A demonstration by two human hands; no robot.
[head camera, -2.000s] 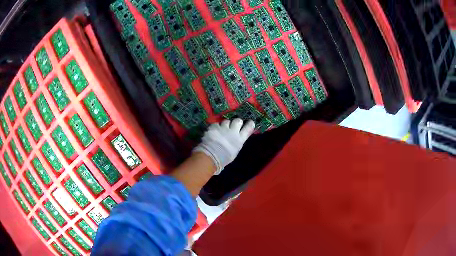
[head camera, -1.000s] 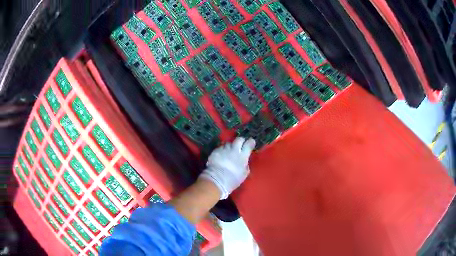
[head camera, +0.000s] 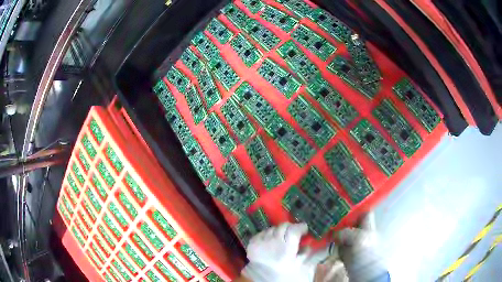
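A red sheet [head camera: 360, 99] lies in a black bin [head camera: 132, 77] and bears many small green circuit boards [head camera: 283, 129] in uneven, slanted rows; some overlap. My left hand [head camera: 278, 250], white-gloved, is at the sheet's near edge by the lowest boards, fingers bent. My right hand [head camera: 360, 248], also white-gloved, is close to its right at the same edge and blurred. The bottom of the picture cuts off both hands. Something small and dark shows between them, too blurred to name. Whether either hand grips the sheet's edge cannot be told.
A red compartment tray [head camera: 151, 201] with green boards in its pockets stands at the left, beside the bin's black wall. Black and red stacked layers [head camera: 440, 60] are at the upper right. Pale floor with yellow-black tape [head camera: 473, 248] is at the lower right. Dark metal rails are at the far left.
The large plain red sheet at the lower right has gone from view, uncovering the floor. My right hand has come into view beside my left. The board-covered sheet appears larger and fuller in view.
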